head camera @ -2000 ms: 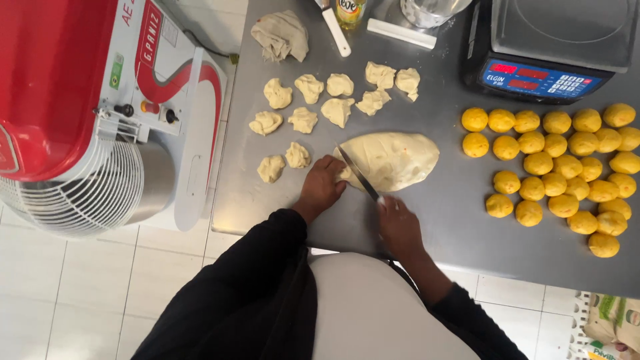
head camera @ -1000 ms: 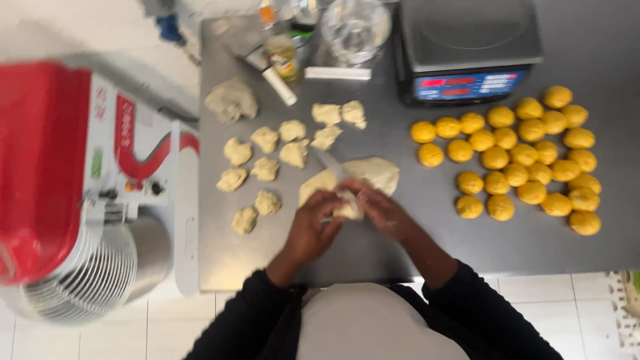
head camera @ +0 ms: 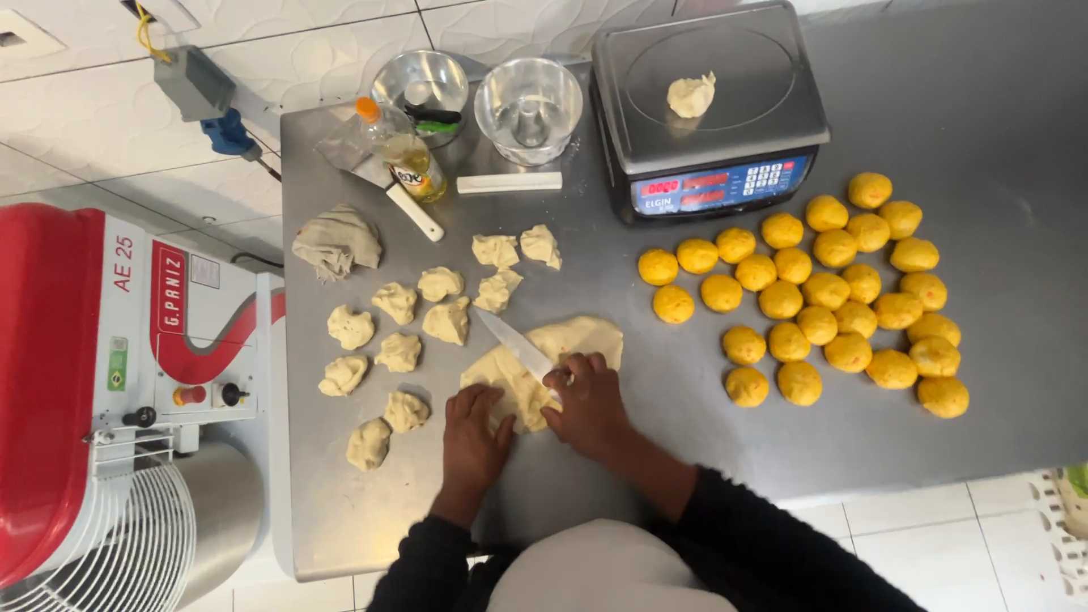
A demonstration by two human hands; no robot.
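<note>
A flattened slab of pale dough (head camera: pixel 586 337) lies on the steel table near its front edge. My right hand (head camera: pixel 588 406) grips a kitchen knife (head camera: pixel 516 344), its blade lying across the slab and pointing up and left. My left hand (head camera: pixel 476 433) rests on the slab's lower left edge, fingers bent over the dough. Several rough dough pieces (head camera: pixel 398 351) are spread to the left of and above the slab. One dough lump (head camera: pixel 691 95) sits on the pan of a digital scale (head camera: pixel 714 153). Rows of yellow balls (head camera: pixel 824 290) cover the table to the right.
Two metal ring pans (head camera: pixel 529 110), an oil bottle (head camera: pixel 412 166), a white-handled tool (head camera: pixel 415 212) and a white bar (head camera: pixel 510 183) stand or lie at the back. A crumpled cloth (head camera: pixel 338 242) is at the left. A red and white mixer (head camera: pixel 178 340) stands beside the table's left edge.
A dough lump now sits on the scale pan, which was bare two seconds ago. Both hands were together over the slab's front edge one second ago; now they are apart. The view has shifted.
</note>
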